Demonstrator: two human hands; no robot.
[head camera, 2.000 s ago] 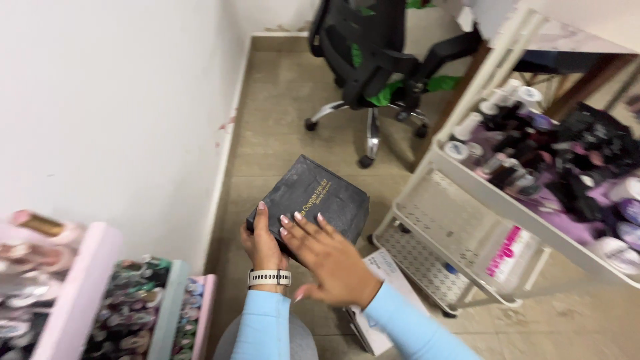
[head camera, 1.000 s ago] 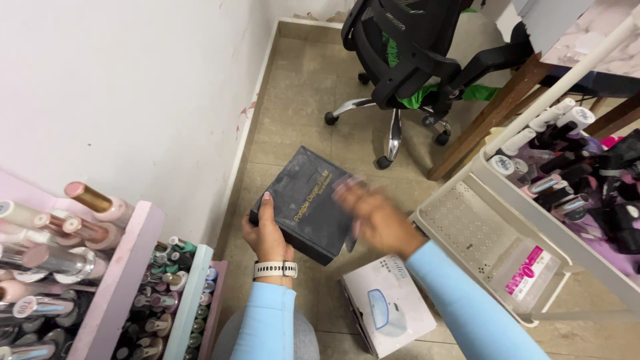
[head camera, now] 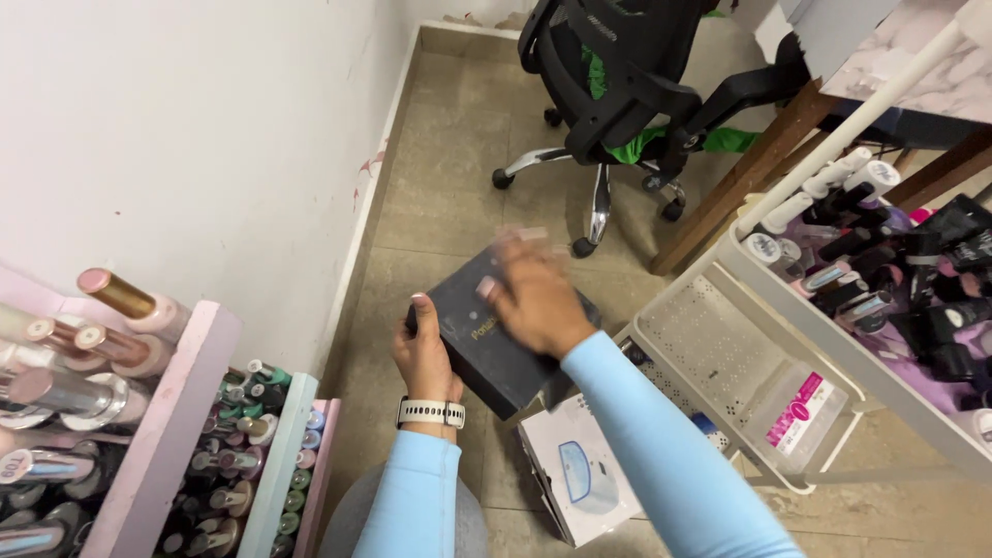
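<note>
A black box with gold lettering (head camera: 484, 364) is held over the floor, tilted, near the middle of the view. My left hand (head camera: 426, 353) grips its left edge, thumb on the top face and fingers beneath; a pale watch band circles that wrist. Blurred by motion, my right hand (head camera: 535, 294) lies over the top face of the box and covers part of the lettering, its fingers spread. Whether the palm touches the lid cannot be told. Below the black box, a white box with a printed picture of a device (head camera: 593, 480) rests on the floor.
Racks of nail polish bottles (head camera: 174, 434) stand at the lower left beside a white wall (head camera: 194, 139). A black office chair (head camera: 612, 93) on casters is ahead. On the right is a rolling cart (head camera: 845, 333) full of bottles, with a wooden table leg (head camera: 736, 186) behind it.
My right hand has moved from the right side of the black box to over its upper face. My left hand keeps its hold on the box.
</note>
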